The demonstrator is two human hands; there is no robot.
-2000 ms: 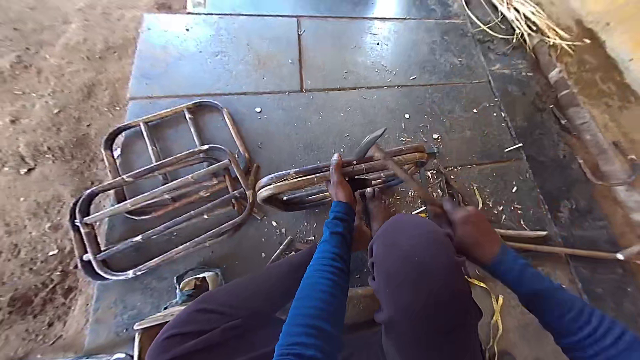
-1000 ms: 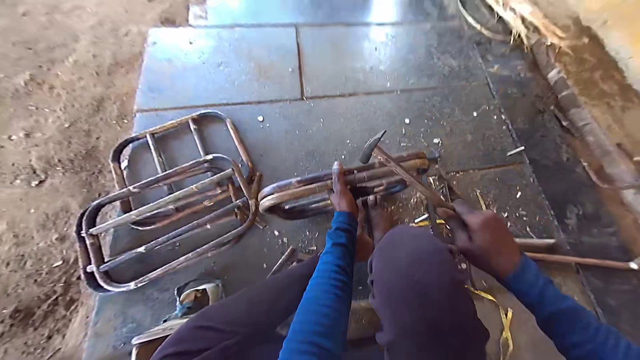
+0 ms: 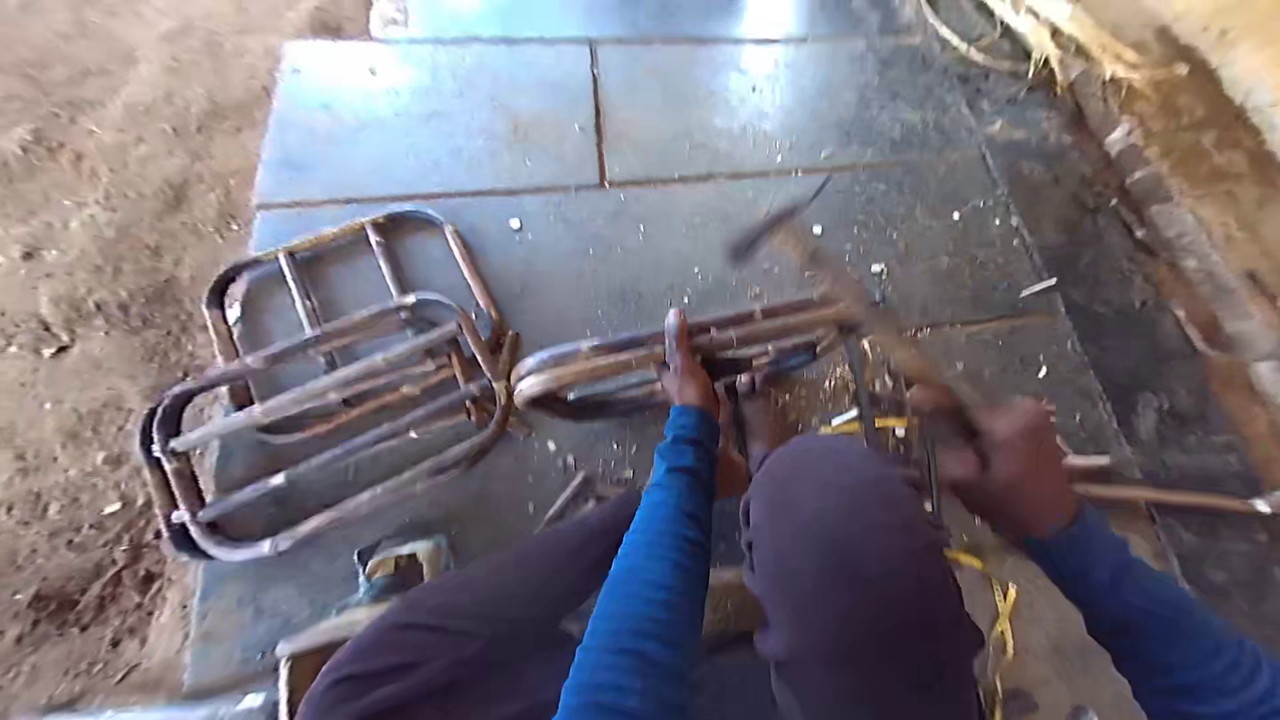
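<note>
My left hand [image 3: 690,370] grips a stack of bent cane frames [image 3: 590,365] with rounded ends, lying in front of my knees, its thumb up along the rods. My right hand [image 3: 1010,465] holds the wooden handle of a hammer-like tool [image 3: 775,228] with a dark, narrow, pointed head. The tool is blurred; its head hangs above the far right end of the held frames. To the left, touching their near end, lie more cane frames [image 3: 330,400] with crossbars, one partly over another. My fingers under the held frames are partly hidden.
Grey stone slabs [image 3: 450,120] with wood chips on them form the floor. Bare soil [image 3: 90,250] borders it at the left. Cane strips [image 3: 1060,30] lie at the top right, a thin rod [image 3: 1170,497] at the right. Yellow strapping [image 3: 1003,610] lies beside my right knee.
The tool's head has lifted from close to the held frames to above them, and my right hand has shifted slightly down and right. My left hand still grips the frames.
</note>
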